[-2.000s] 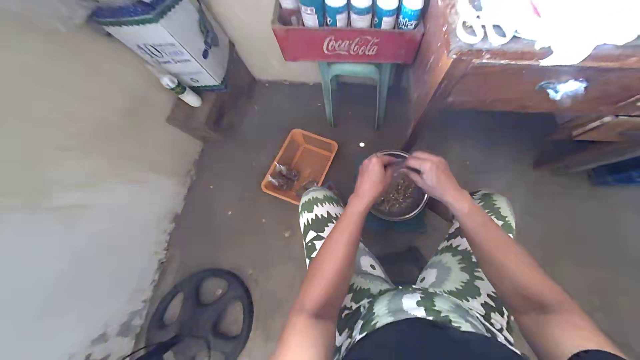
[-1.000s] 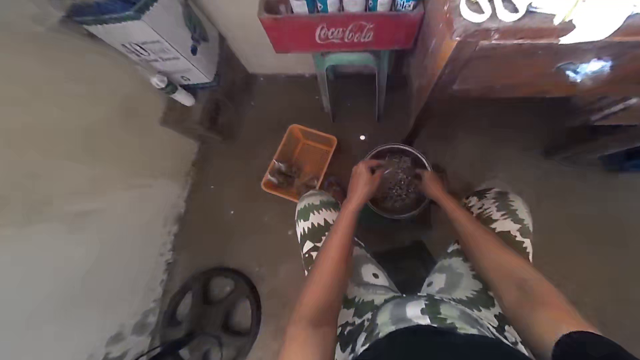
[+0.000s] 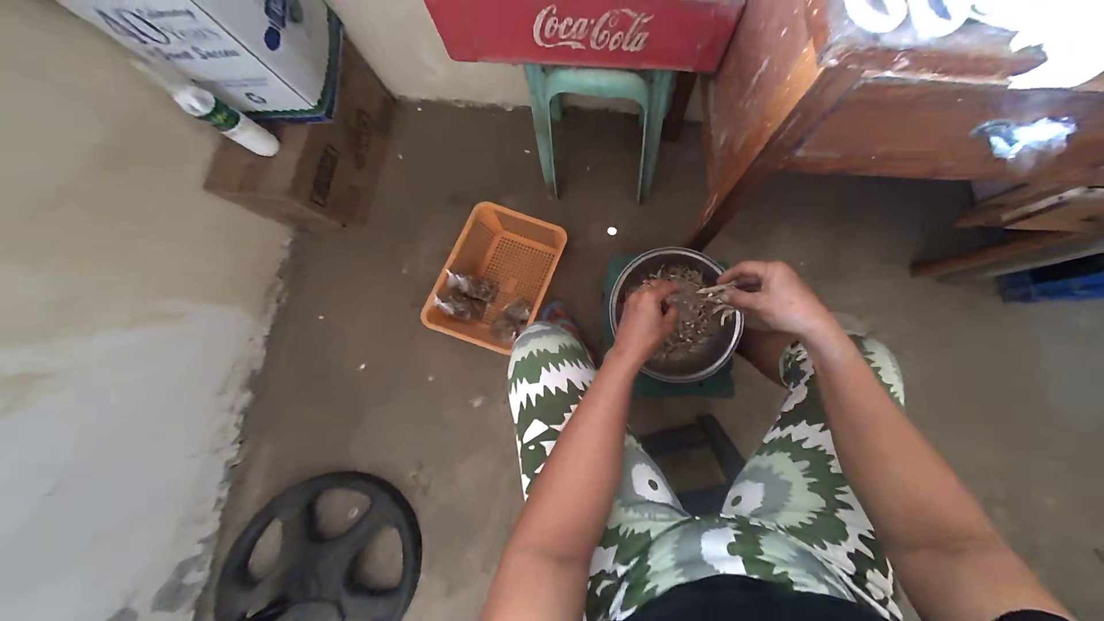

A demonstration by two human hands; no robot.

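Observation:
A round metal bowl (image 3: 677, 366) stands between my knees on a green stool or stand, partly filled with small dried pieces (image 3: 690, 332), perhaps dried fish. My right hand (image 3: 763, 293) is at the bowl's right rim, its thumb and fingers pinching several thin pale pieces. Over the left part of the bowl my left hand (image 3: 649, 317) reaches in with curled fingers; whether it holds anything is hidden. An orange plastic basket (image 3: 552, 233) lies to the left, with several small clear plastic bags (image 3: 466, 293) of dark contents inside.
A green plastic stool (image 3: 595, 82) carries a red crate (image 3: 586, 34) at the back. A wooden desk (image 3: 906, 129) stands at the back right. Cartons (image 3: 293, 172) and a white bottle (image 3: 228, 122) are by the left wall. A black fan-like base (image 3: 319, 552) lies at lower left.
My right hand has come from beside the bowl's right rim to above it and now pinches pale pieces. Two seconds ago both hands were close together over the bowl.

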